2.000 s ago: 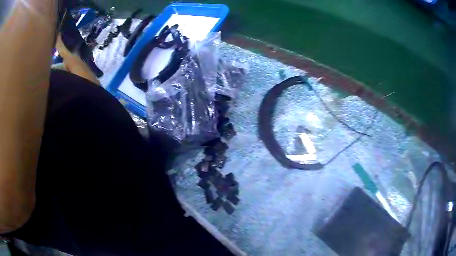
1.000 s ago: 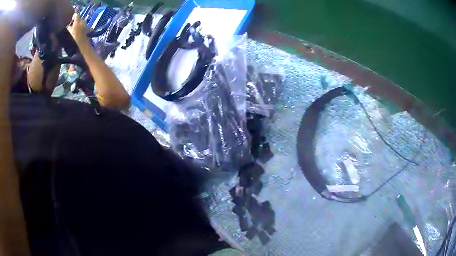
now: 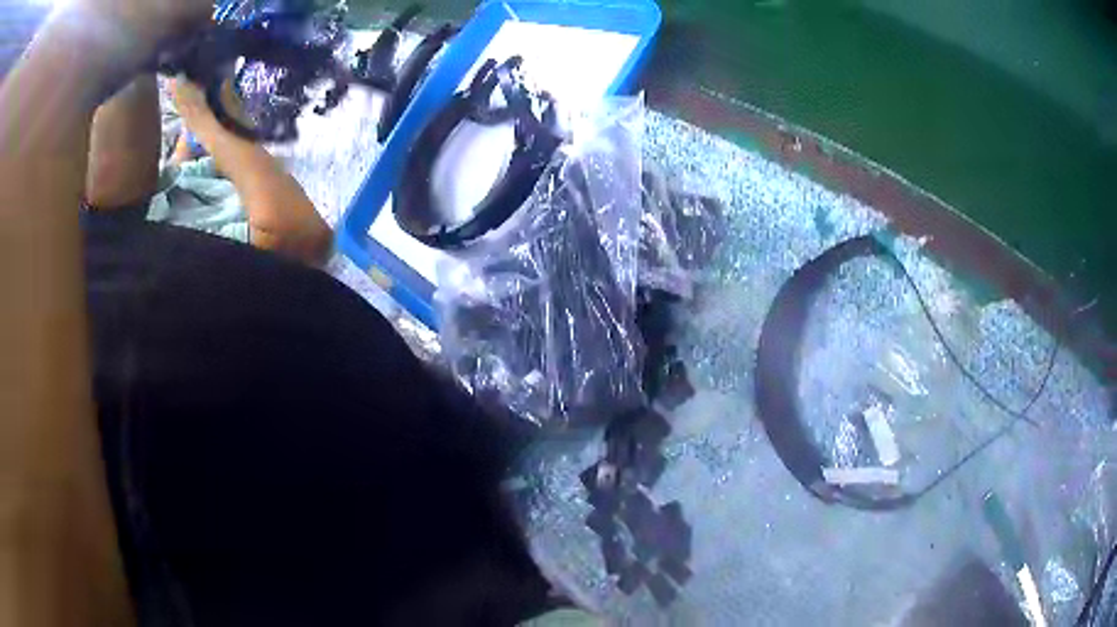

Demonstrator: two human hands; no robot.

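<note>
A large, blurred bare forearm runs up the left edge, apparently mine, to my left hand (image 3: 116, 37) at the upper left corner. Dark parts show beside the hand, but whether it grips them is unclear. My right hand is out of the picture. A black curved headband (image 3: 784, 367) lies on the silvery sheeting at the right, its thin wire looping to the right. Two small white pieces (image 3: 861, 475) lie inside its curve. Small black squares (image 3: 643, 527) lie in a loose pile left of it.
A crinkled clear bag (image 3: 551, 294) of dark parts overlaps a blue tray (image 3: 374, 202) with black headbands. Another person's bare arm (image 3: 263, 184) is behind. Black cloth (image 3: 282, 429) fills the lower left. A dark flat plate (image 3: 974, 600) and a green strip (image 3: 1001, 527) are lower right; green conveyor (image 3: 955, 110) beyond.
The view has swung left, so the bench things sit further right and the dark plate is mostly cut off. The blurred hand now shows at the upper left, with dark parts beside it.
</note>
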